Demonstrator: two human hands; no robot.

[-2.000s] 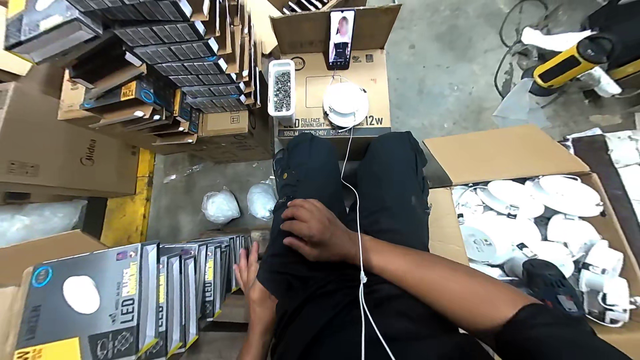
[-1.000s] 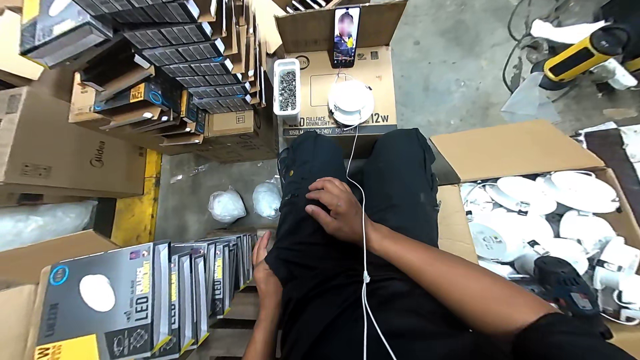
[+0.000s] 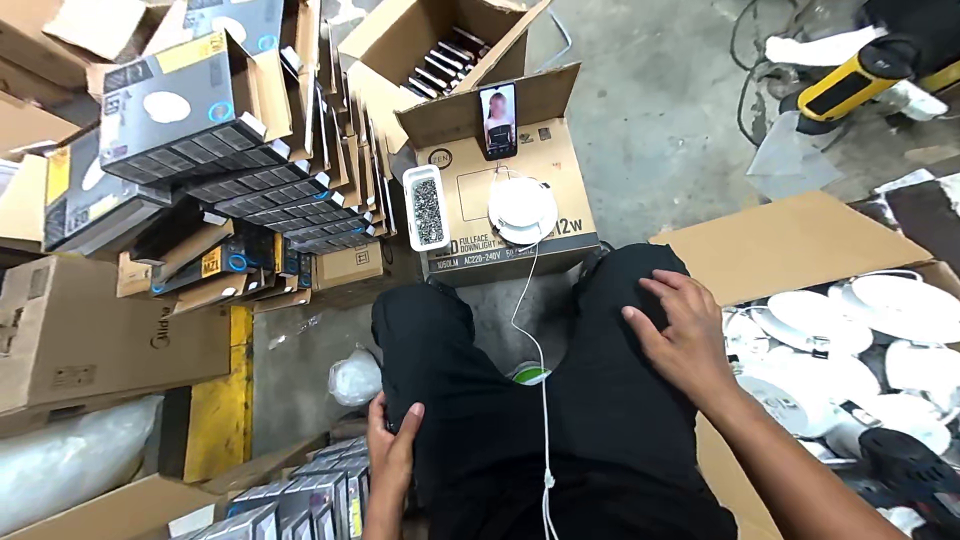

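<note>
My left hand (image 3: 394, 442) rests against the outer side of my left thigh, fingers apart, holding nothing. On my right thigh lies my right hand (image 3: 679, 334), also empty with its fingers spread. Ahead, a cardboard downlight carton (image 3: 480, 199) carries a round white LED downlight (image 3: 523, 210), a white tub of small metal screws (image 3: 428, 208) and a propped-up smartphone (image 3: 499, 120) with a lit screen. A white cable (image 3: 541, 360) runs from there down between my legs to my lap.
At right stands an open carton (image 3: 795, 240) of round white downlights (image 3: 817, 322) with a dark power tool (image 3: 911, 465). Stacked downlight boxes (image 3: 180, 112) rise at left, above a brown carton (image 3: 112, 330). A yellow-black tool (image 3: 847, 90) lies on the floor. More boxes (image 3: 315, 487) stand lower left.
My knees have moved apart. My right hand has shifted from my left thigh to my right thigh. The view has also shifted, showing an open carton behind the downlight carton.
</note>
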